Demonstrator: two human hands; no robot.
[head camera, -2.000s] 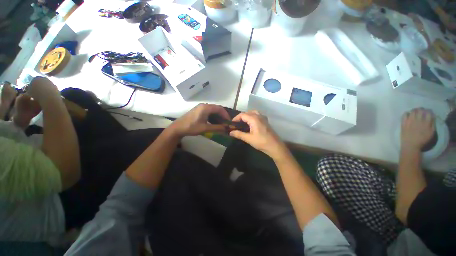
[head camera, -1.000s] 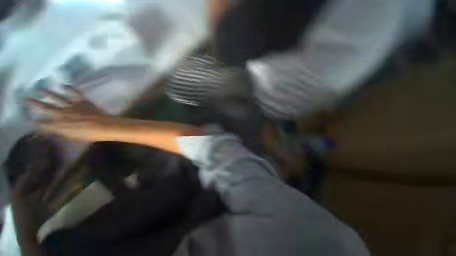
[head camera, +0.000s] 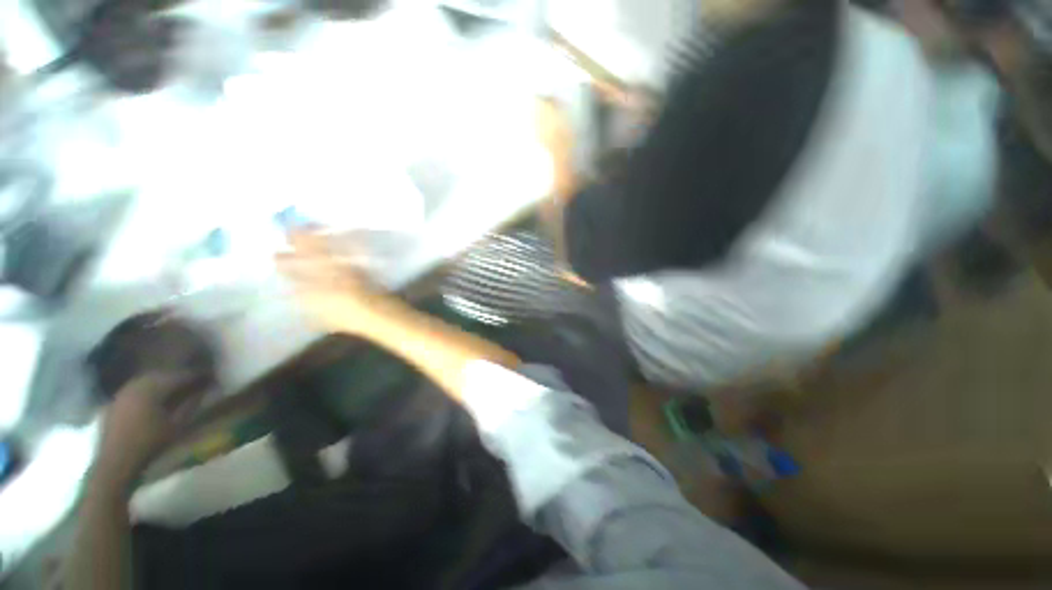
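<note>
The view is tilted and heavily blurred. My left hand (head camera: 144, 417) is at the lower left, its fingers curled at the lower edge of a dark rounded object (head camera: 144, 346). The object's details are lost in blur. My right hand (head camera: 327, 277) reaches over the white table near its front edge. It is at or on a pale box-like thing (head camera: 242, 282) with small blue patches beside the fingers. Glare and blur hide whether the right fingers grip anything.
A person in a pale top and dark apron-like garment (head camera: 715, 173) sits close on the right, with a checked garment (head camera: 508, 277) at the table edge. The white table (head camera: 346, 138) is washed out by glare. A brown floor (head camera: 911, 449) lies at the lower right, with small green and blue things.
From two seconds ago, my hands have parted and the view has swung right. Since one second ago, the view has shifted again, and my left hand now shows by the dark object.
</note>
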